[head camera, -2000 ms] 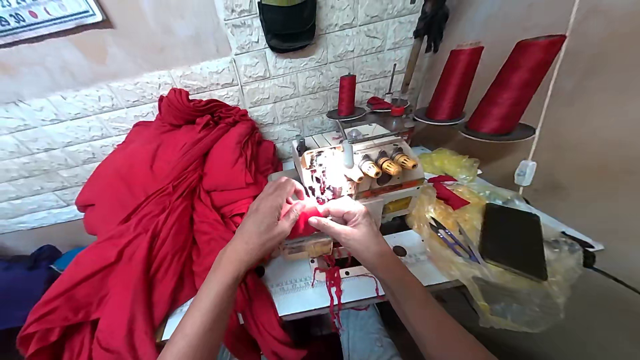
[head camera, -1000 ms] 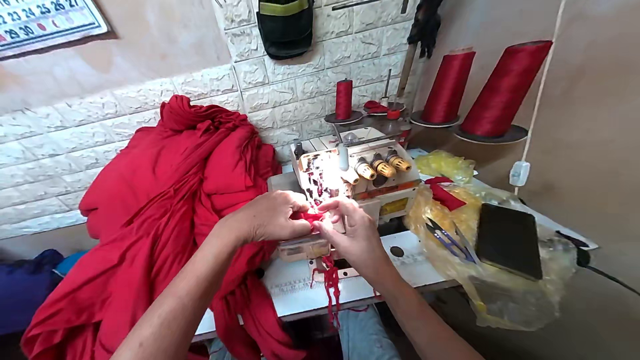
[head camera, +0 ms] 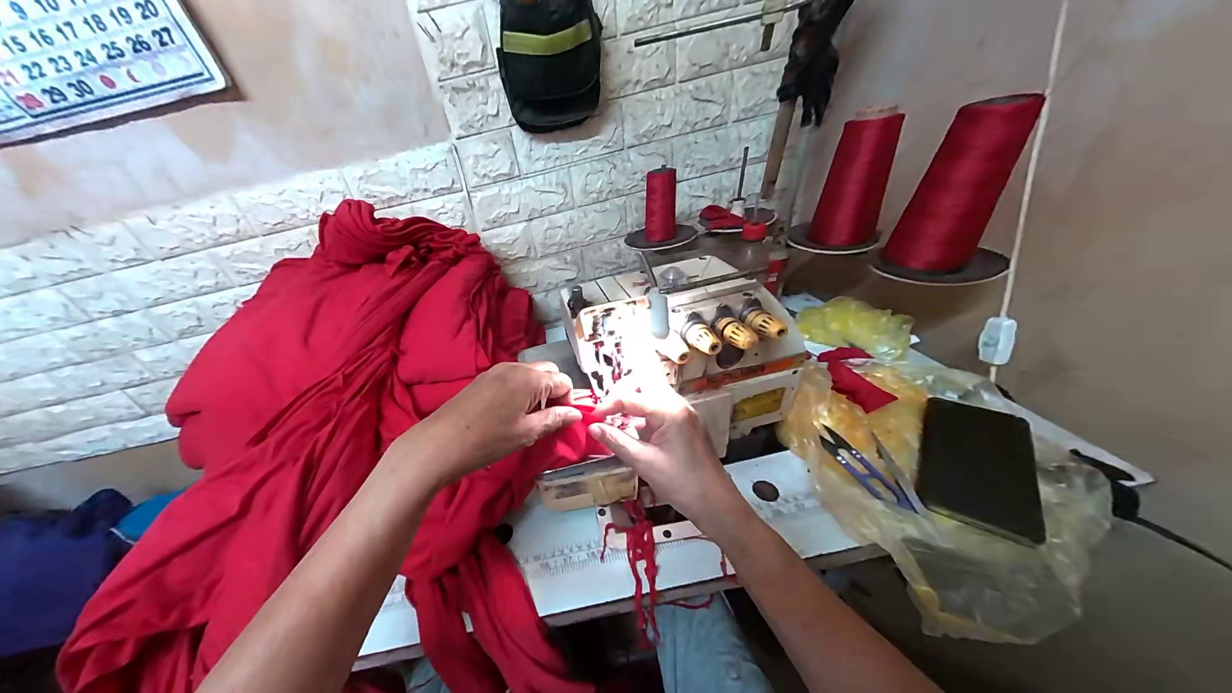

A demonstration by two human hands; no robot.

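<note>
A large heap of red fabric [head camera: 289, 385] lies left of a serger sewing machine [head camera: 736, 371] and hangs over the table's front edge. My left hand [head camera: 496, 414] pinches the red fabric in front of the machine's needle area. Close on its right, my right hand [head camera: 664, 438] grips the same fabric between thumb and fingers. The machine's lamp lights the spot brightly, and the fingers hide the presser foot. Red thread chains [head camera: 642, 563] dangle below the hands over the table edge.
Red thread cones [head camera: 962, 183] stand behind the machine. At the right, a plastic bag [head camera: 1001, 587] lies under thread snips [head camera: 866, 467], a dark phone [head camera: 980, 470] and a red scrap [head camera: 855, 378]. Blue cloth [head camera: 58, 568] is at far left. The white table [head camera: 568, 577] bears a ruler scale.
Both hands have shifted slightly at the machine, with the fabric still between their fingers. The fabric heap and the things on the right have stayed in place.
</note>
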